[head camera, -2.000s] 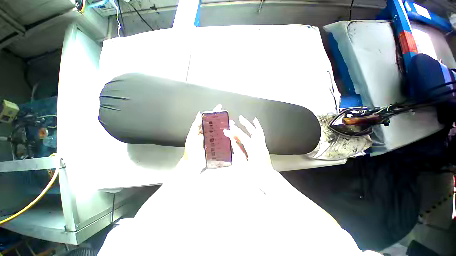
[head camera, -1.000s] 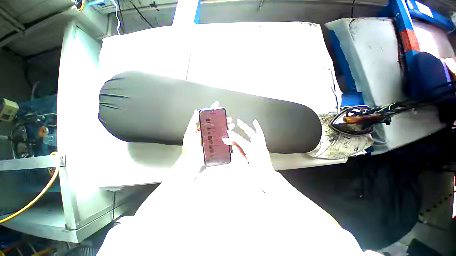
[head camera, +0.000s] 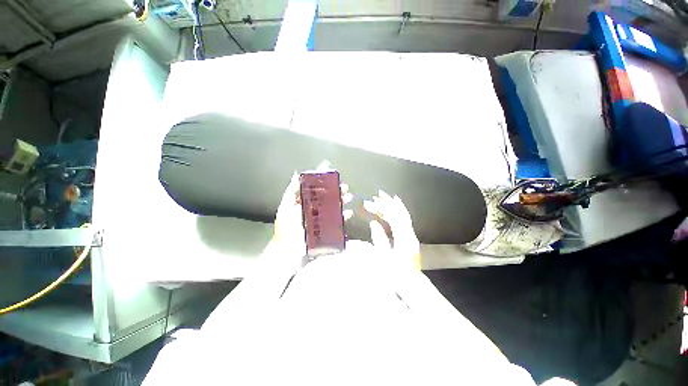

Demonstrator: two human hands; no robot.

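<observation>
A smartphone (head camera: 323,214) with a dark edge and a reddish screen is held upright above the grey padded form. My left hand (head camera: 289,219) is around the phone from its left side, with fingertips showing at its right edge. My right hand (head camera: 394,226) is just right of the phone, fingers bent and apart, not touching the screen as far as I can see. Both hands are overexposed, so finger detail is weak. The long grey padded pressing form (head camera: 249,162) lies behind and below the hands.
The form lies on a white-covered table (head camera: 392,90). A steam iron (head camera: 534,199) rests on a stained pad (head camera: 509,234) at the right end, with black hoses. A neighbouring table (head camera: 569,105) stands right. Dark cloth (head camera: 543,317) hangs low right. A bin (head camera: 102,301) stands left.
My right hand has moved right and away from the phone screen. The whole view has shifted slightly, so the table sits lower in the picture. My left hand still holds the phone.
</observation>
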